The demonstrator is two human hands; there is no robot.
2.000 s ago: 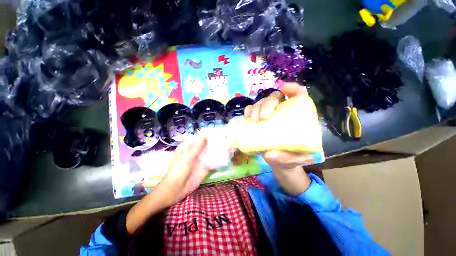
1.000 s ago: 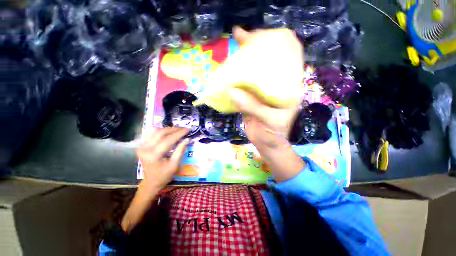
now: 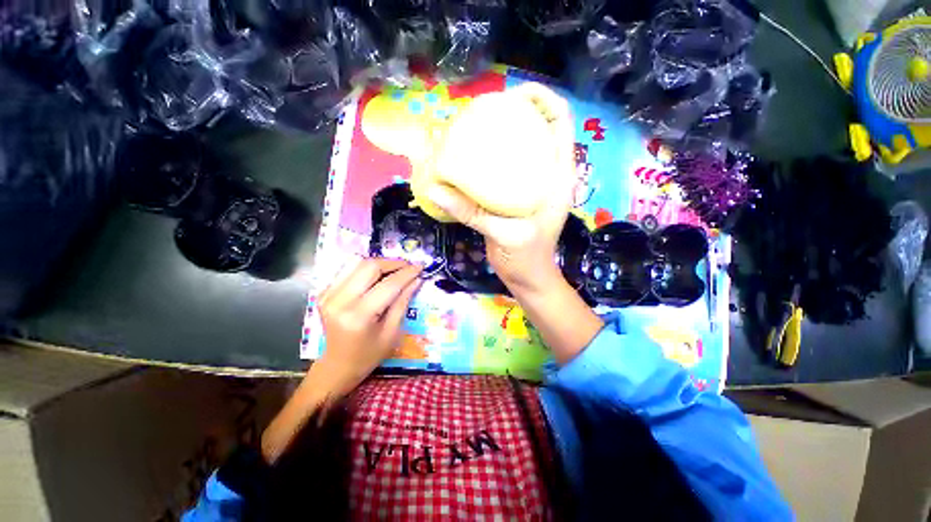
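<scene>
A row of several glossy black plastic housings [image 3: 620, 264] lies on the bright cartoon-printed work mat [image 3: 655, 342]. My right hand [image 3: 523, 240] is shut on the pale-yellow squeeze bottle [image 3: 505, 153] and holds it over the left part of the row, tilted, its narrow tip toward the leftmost housing [image 3: 401, 237]. The bottle and hand hide some of the middle housings. My left hand [image 3: 364, 306] is at the near edge of the leftmost housing, fingertips pinched together. Whether it holds a small part cannot be told.
Black housings in crinkled clear bags [image 3: 296, 51] fill the back. More black housings [image 3: 230, 229] lie left. Right are shiny purple parts [image 3: 715, 186], a heap of black parts [image 3: 817, 229], yellow-handled pliers [image 3: 788, 333] and a fan [image 3: 903, 87]. Cardboard cartons [image 3: 817, 433] stand at the near edge.
My left hand has left the pale item beside the bottle and moved to the leftmost housing. The bottle has swung left and up over the row. The whole view has also shifted.
</scene>
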